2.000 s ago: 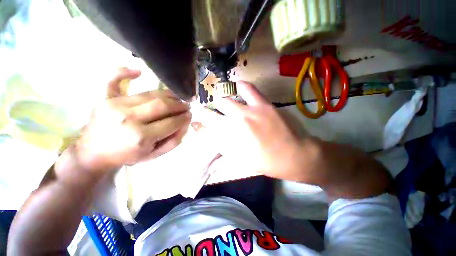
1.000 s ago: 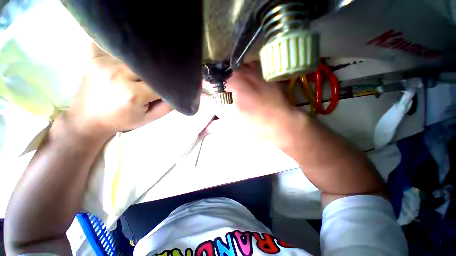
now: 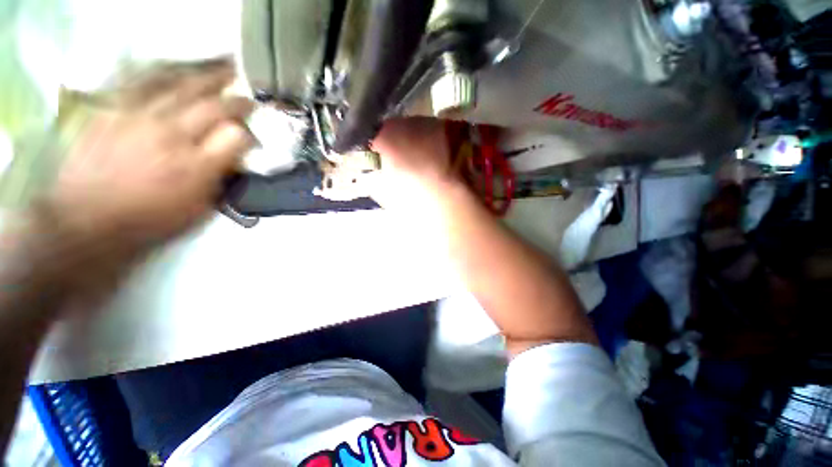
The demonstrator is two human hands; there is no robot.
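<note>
The sewing machine head (image 3: 296,46) stands at the top centre, with a brassy knob (image 3: 367,161) and small metal parts below it. A bright white cloth piece (image 3: 274,141) lies just left of the needle area. My left hand (image 3: 150,155) is blurred at the left, its fingertips beside this cloth; its grip is unclear. My right hand (image 3: 410,160) is right of the needle area, its fingers partly hidden behind the dark machine parts. The scissors (image 3: 495,178), with red and yellowish handles, lie just right of my right hand, partly covered.
The white tabletop (image 3: 246,283) spans the front. A blue slatted basket (image 3: 68,424) is below its left edge. A cream ribbed knob (image 3: 453,92) juts from the machine. A white cloth scrap (image 3: 588,223) hangs at the right, with piled cloth (image 3: 670,274) beyond.
The view has shifted, so the machine shows further left and more of the right side appears. The pale cloth no longer drapes over the table's front. My left hand is further from the needle area.
</note>
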